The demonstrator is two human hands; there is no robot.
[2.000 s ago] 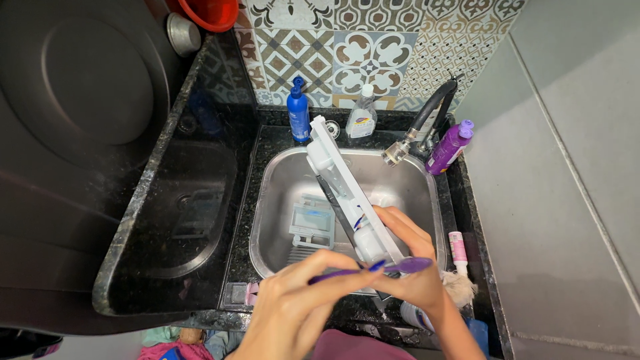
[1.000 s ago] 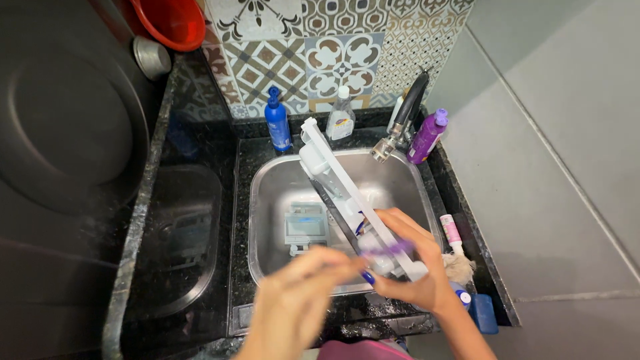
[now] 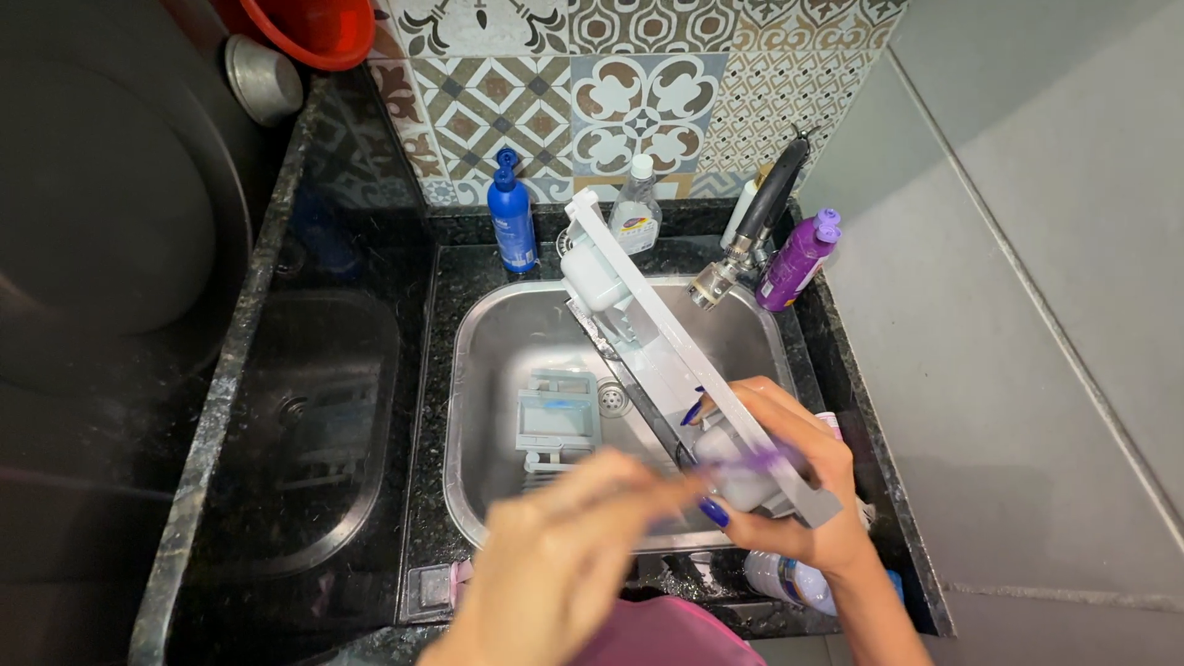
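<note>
My right hand (image 3: 800, 462) grips the lower end of a long white plastic appliance part (image 3: 661, 319), which slants over the steel sink (image 3: 460, 370). Its upper end points toward the back wall. My left hand (image 3: 573, 527), blurred by motion, holds a slim purple brush-like tool (image 3: 754, 462) against the part's lower end; the tool's head is too blurred to make out. Inside the sink, left of the drain (image 3: 611, 398), lies a pale grey-blue plastic piece (image 3: 558, 416).
Behind the sink stand a blue bottle (image 3: 511, 222), a clear bottle (image 3: 636, 208), the faucet (image 3: 740, 250) and a purple bottle (image 3: 795, 264). A raised granite edge (image 3: 231, 342) runs along the left. Another bottle (image 3: 791, 581) lies at the front right, near a grey wall.
My left hand has moved with the purple tool, which lay across the part's lower end two seconds ago. My right hand keeps its hold on the white part. The view has shifted somewhat.
</note>
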